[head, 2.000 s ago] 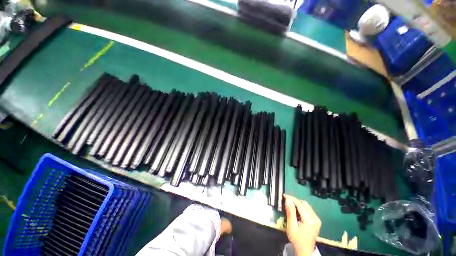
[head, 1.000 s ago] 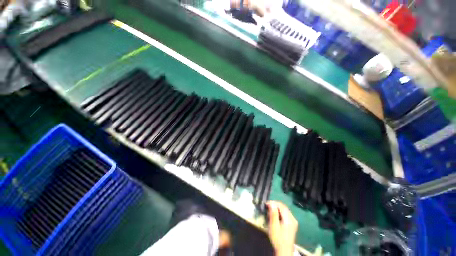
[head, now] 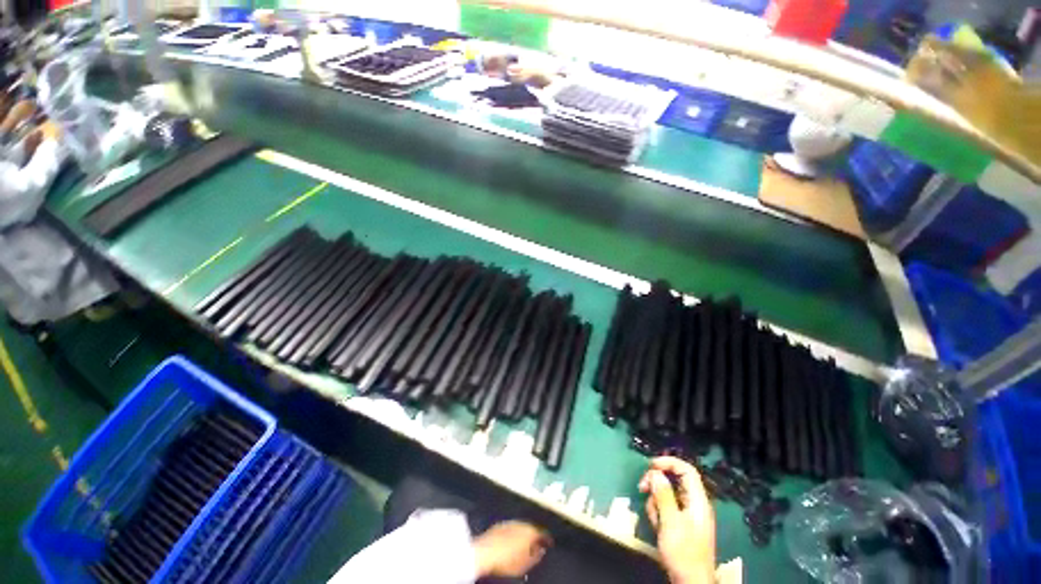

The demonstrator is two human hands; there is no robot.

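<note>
Black tubes lie side by side on the green bench in a left group (head: 394, 325) and a right group (head: 731, 382). Small black end parts (head: 748, 496) lie loose below the right group. My right hand (head: 683, 513) is at the left edge of these parts, thumb and fingertips close together; whether they hold a part is too blurred to tell. My left hand (head: 510, 550) is low over the lap, left of my right hand, fingers curled; I cannot see whether anything is in it. A clear plastic bag (head: 850, 530) with dark parts lies right of my right hand.
A blue crate (head: 148, 456) with dark rows inside stands lower left. Ragged pale strips (head: 514, 468) line the bench's front edge. A long dark bar (head: 166, 183) lies far left, near another person's sleeve (head: 29, 171). A second bag (head: 925, 399) is at right.
My right hand has moved from the lower end of the left group's last tubes to the small parts. My left hand has come further out of the sleeve's cover into view. The camera view has lifted.
</note>
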